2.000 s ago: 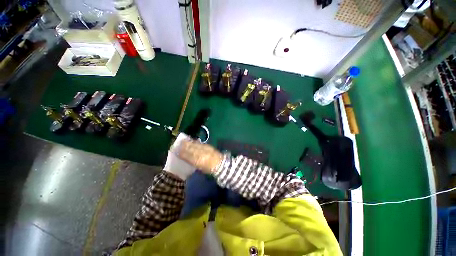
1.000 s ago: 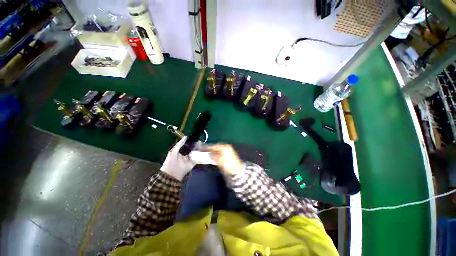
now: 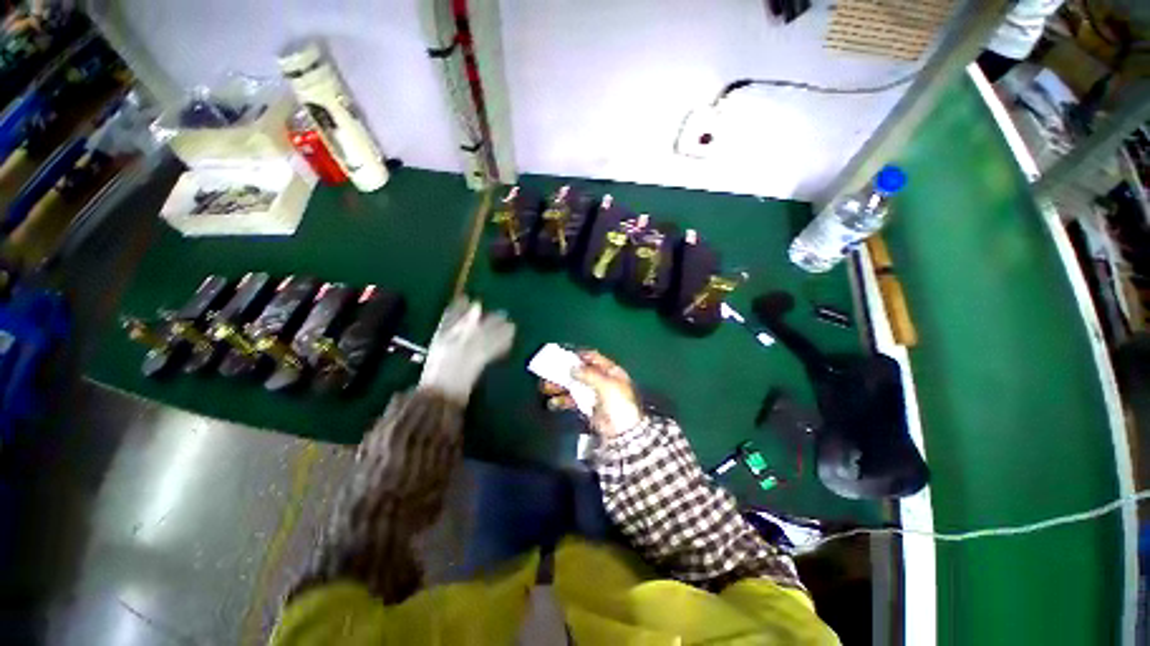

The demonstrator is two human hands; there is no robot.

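My left hand (image 3: 464, 347), in a white glove, is over the mat right of the left row of lock units; it looks empty, though it is slightly blurred. My right hand (image 3: 609, 389) holds a white label sheet (image 3: 555, 365) in front of me. Several black lock units with brass mechanisms stand side by side in the left row (image 3: 307, 331). Several more black lock units stand in the back row (image 3: 641, 261). A pale lead (image 3: 407, 346) shows partly between the left row and my left hand.
A water bottle (image 3: 846, 223) and a tan stick (image 3: 892, 293) are at the right back. A large black cup-shaped item (image 3: 868, 442) lies at the right edge, with a green test board (image 3: 758, 466) beside it. A white parts box (image 3: 236, 202) and cream thermos (image 3: 334, 117) stand back left.
The black unit that my left hand held is no longer in it, and the left row has one more unit. My left hand has moved up; my right hand has moved right with the sheet.
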